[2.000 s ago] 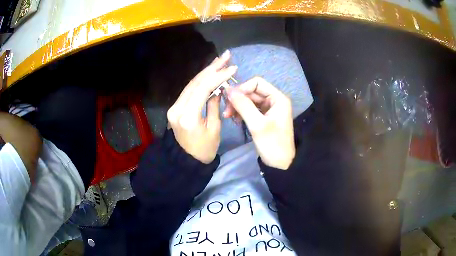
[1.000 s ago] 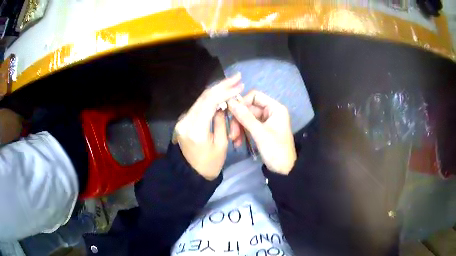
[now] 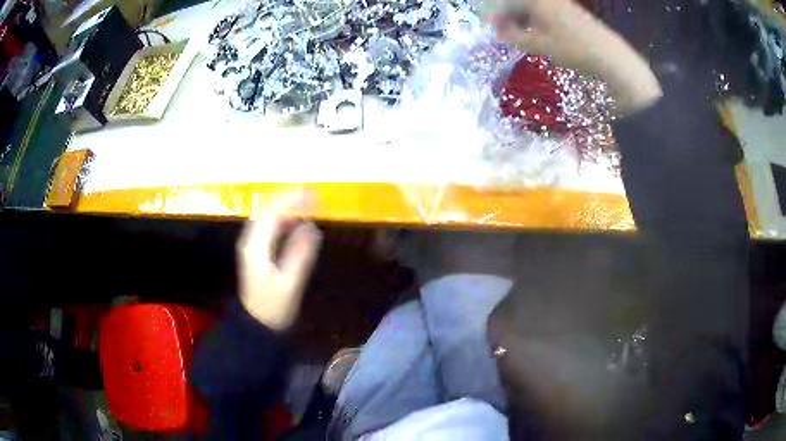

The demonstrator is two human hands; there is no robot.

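Note:
My left hand (image 3: 277, 263) is blurred at the table's front edge, thumb and fingers apart; whether it holds something cannot be told. My right hand (image 3: 534, 26) reaches over the table at the top, blurred and partly cut off by the picture's edge; its fingertips are beside the metal parts pile. A pile of silver-grey metal parts (image 3: 310, 52) lies on the table, with one pale part with a round opening (image 3: 342, 112) at its front. A dark red bundle with bright tips (image 3: 539, 95) lies under my right forearm. Clear plastic (image 3: 448, 86) lies between the pile and the bundle.
The white table (image 3: 233, 155) has a yellow-orange taped front edge. A shallow tray (image 3: 177, 82) of small brass parts (image 3: 146, 82) stands at the far left, beside a dark box (image 3: 95, 56). A red stool (image 3: 145, 366) stands below at left. My legs are below the table edge.
The view has risen to show the tabletop. My hands have parted: the right has moved up over the table, the left to the table's front edge. The person at left is out of view.

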